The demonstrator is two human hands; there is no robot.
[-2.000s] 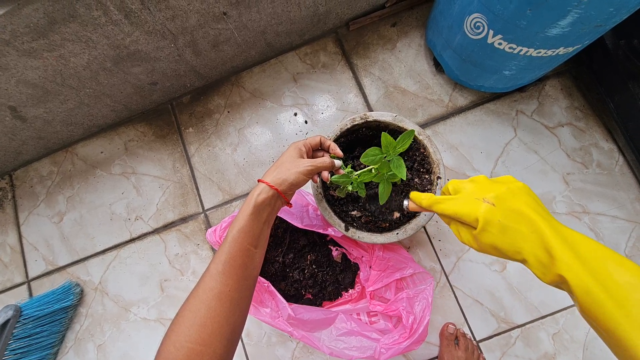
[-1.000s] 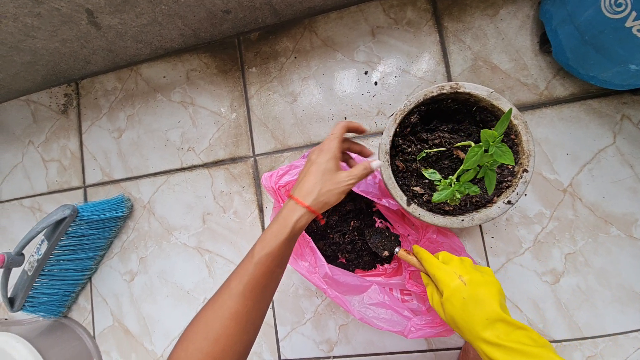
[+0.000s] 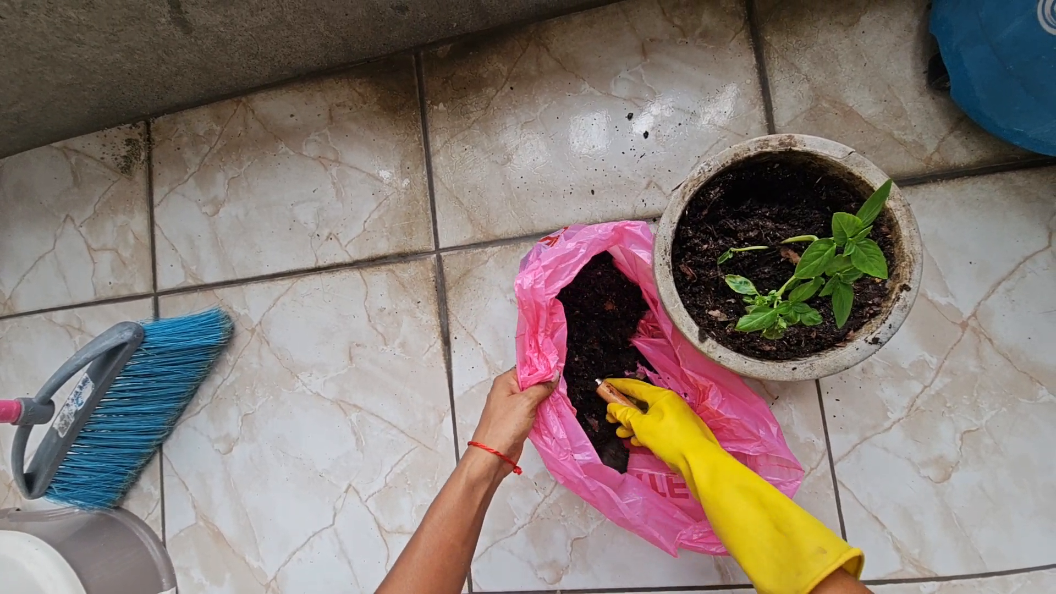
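Observation:
My left hand [image 3: 513, 412], bare with a red cord at the wrist, grips the left rim of a pink plastic bag [image 3: 540, 330]. Dark potting soil [image 3: 601, 313] fills the bag's open mouth. In a yellow rubber glove, my right hand [image 3: 652, 417] holds a small hand tool by its wooden handle [image 3: 617, 396] over the soil; the tool's blade is hidden, apparently in the soil. Touching the bag at the upper right is a round, pale plant pot [image 3: 903, 305] of soil, with a green leafy plant [image 3: 817, 260] leaning low across it.
A blue-bristled broom [image 3: 140, 404] lies at the left, above part of a grey and white container [image 3: 91, 549]. A blue container [image 3: 1002, 70] stands at the upper right. The grey wall [image 3: 206, 41] borders the tiled floor [image 3: 313, 412], which has soil crumbs on it.
My left hand has left the plant and now grips the bag's rim. My right hand has gone from the pot to the soil in the bag with the tool. The view has shifted left.

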